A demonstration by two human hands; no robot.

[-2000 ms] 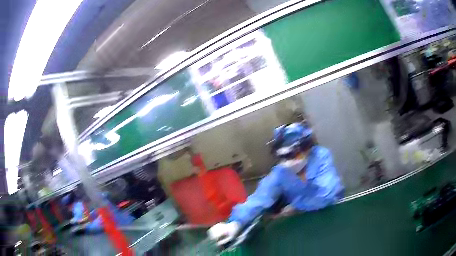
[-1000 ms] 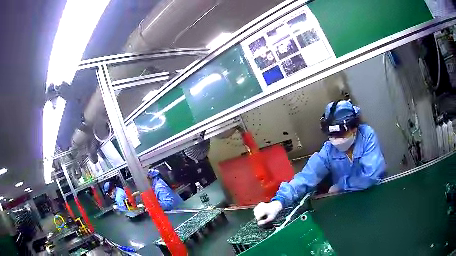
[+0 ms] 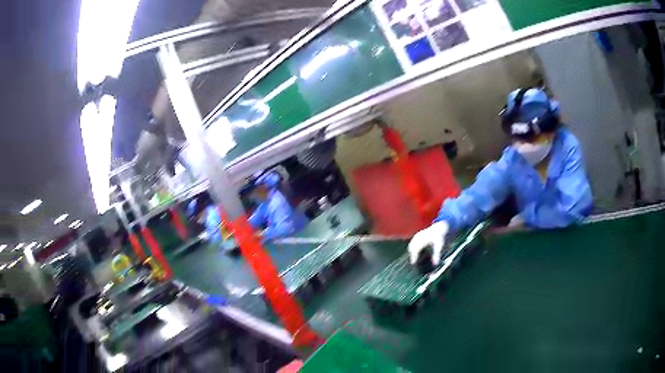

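A plain green board (image 3: pixel 350 357) pokes up from the bottom edge, nearest to me and cut off by the picture's edge. A small pink-red patch (image 3: pixel 292 366) touches its left side; I cannot tell what it is. Neither of my hands can be made out. Beyond, a large circuit board (image 3: pixel 401 280) lies on the dark green conveyor (image 3: pixel 539 299), raised on dark tall parts. Another person's white-gloved hand (image 3: pixel 429 244) is on its top. The picture is blurred.
A person in blue (image 3: pixel 539 175) leans over the conveyor's far side. A metal post wrapped in red (image 3: pixel 266 280) stands left of centre. Another raised board (image 3: pixel 317 264) lies farther up the line. A red panel (image 3: pixel 390 200) is opposite. More workers in blue (image 3: pixel 277 211) are at left.
The view has tilted down and left, so the scene sits higher and farther right. The near green board shows less and sits farther left. The other person's glove remains on the raised board.
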